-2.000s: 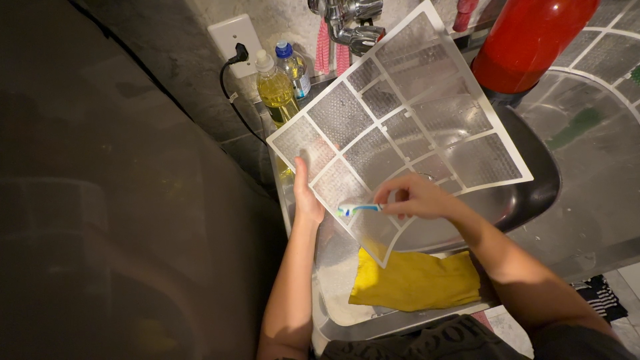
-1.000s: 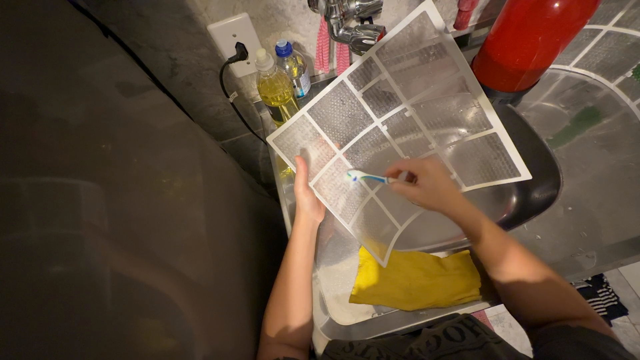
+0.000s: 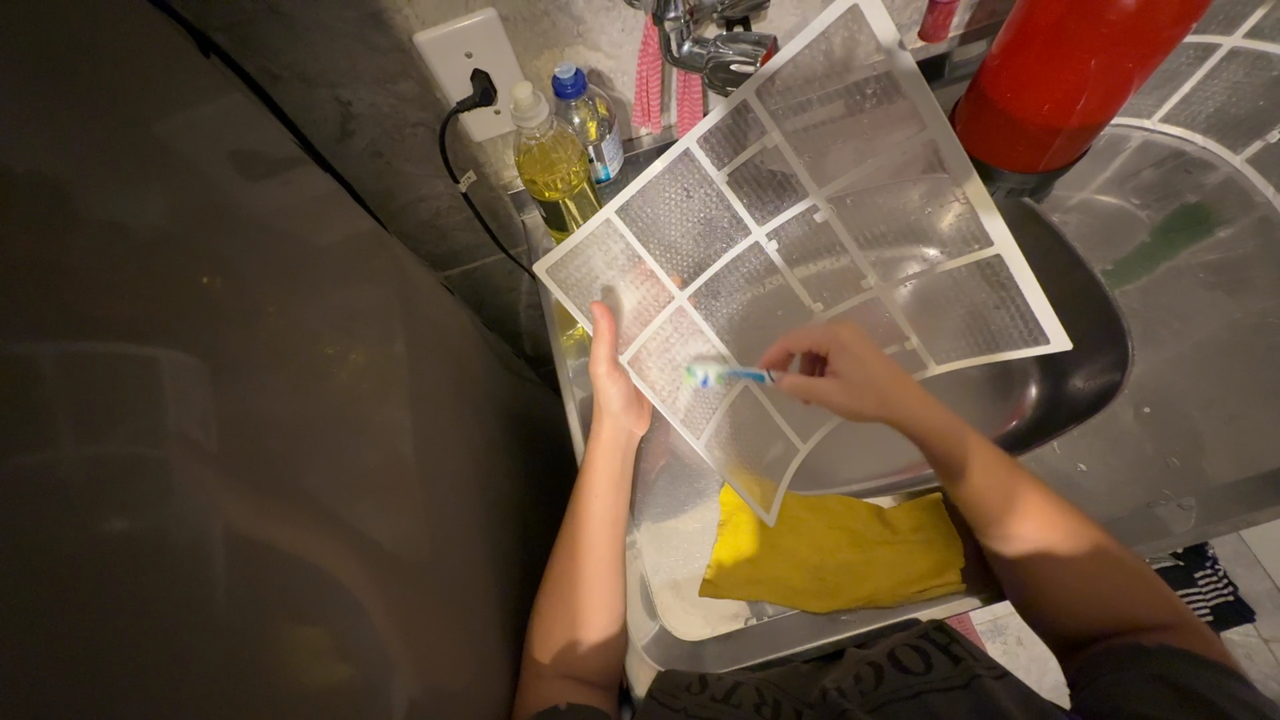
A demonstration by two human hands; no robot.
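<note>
A white-framed mesh filter screen [image 3: 750, 225], wet-looking and slightly bent, is held tilted above the metal sink [image 3: 1100, 380]. My left hand [image 3: 617, 375] grips its left edge, thumb in front and the fingers behind, seen faintly through the mesh. Between the fingers of my right hand [image 3: 830, 372] is a blue and white toothbrush [image 3: 735, 374], its blurred bristle head at the mesh of a lower-left panel. Below the screen's bottom corner a yellow cloth [image 3: 835, 552] lies at the sink's near edge.
A bottle of yellow liquid [image 3: 553, 165] and a blue-capped bottle [image 3: 592, 125] stand behind left, near a wall outlet [image 3: 468, 65] with a plugged cord. The chrome faucet [image 3: 705, 50] is at the back. A red cylindrical container [image 3: 1075, 80] and another mesh screen [image 3: 1215, 90] are on the right.
The toothbrush in my right hand moved up the mesh, then back down a little. My left hand and the screen have stayed in about the same place.
</note>
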